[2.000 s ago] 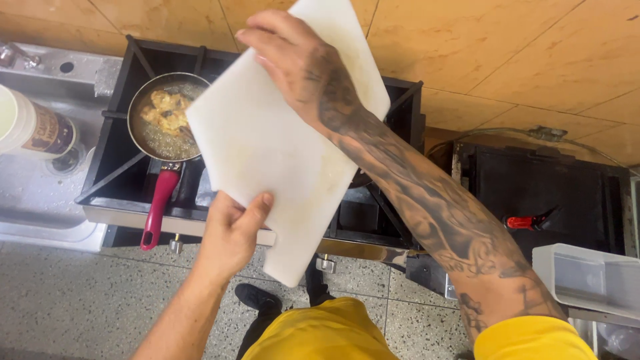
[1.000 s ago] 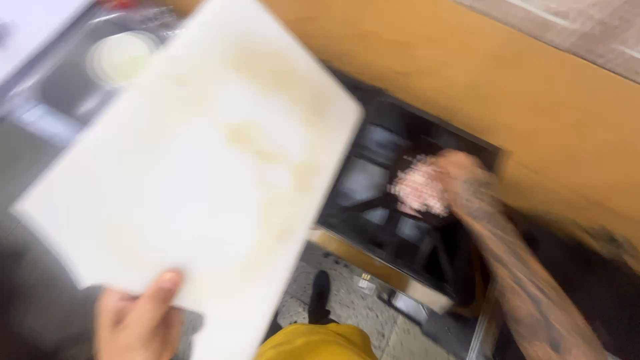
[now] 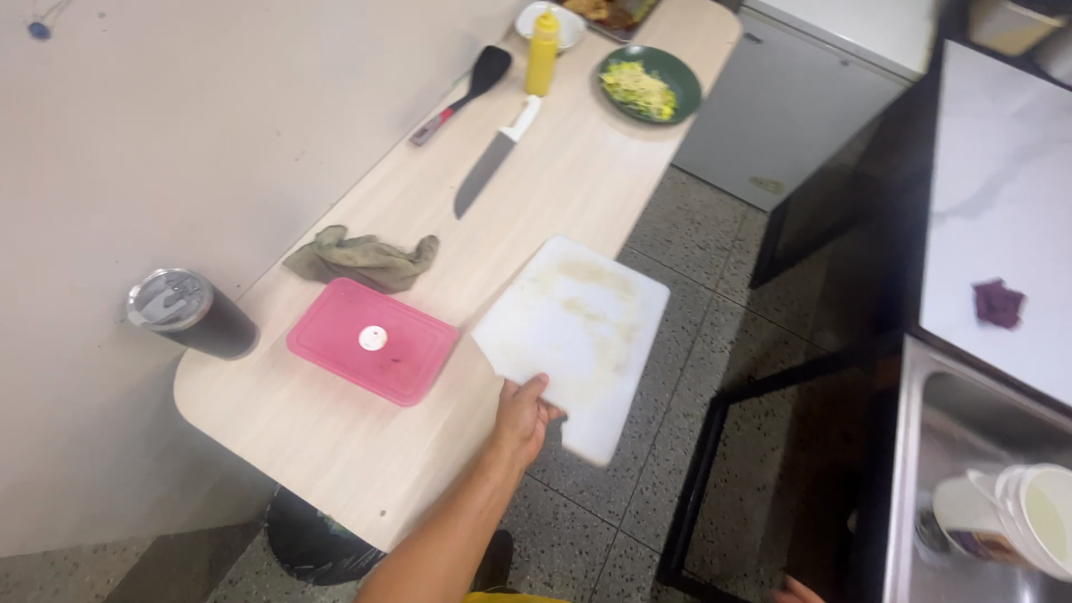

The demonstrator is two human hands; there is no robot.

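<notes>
My left hand (image 3: 526, 419) grips a white plastic cutting board (image 3: 578, 327) by its notched end. The board has yellowish stains and hangs at the edge of a light wooden table (image 3: 335, 477), partly beyond it over the floor. Only the fingers of my right hand (image 3: 796, 591) show at the bottom edge; whether they hold anything is hidden. Near the board on the table lie a pink plastic lid or container (image 3: 377, 360), a crumpled green cloth (image 3: 360, 258) and a knife with a white handle (image 3: 494, 159).
A dark tumbler (image 3: 197, 314) stands at the near corner. Farther along are a black spatula (image 3: 469, 88), a yellow squeeze bottle (image 3: 543, 59) and a green plate with shredded food (image 3: 649, 85). A steel sink (image 3: 955, 410) holding white buckets (image 3: 997, 511) is at right.
The view has swung from the stove to the table. My left hand still holds the cutting board, now beside the table. My right hand, earlier over the stove at pinkish food, is now mostly out of view.
</notes>
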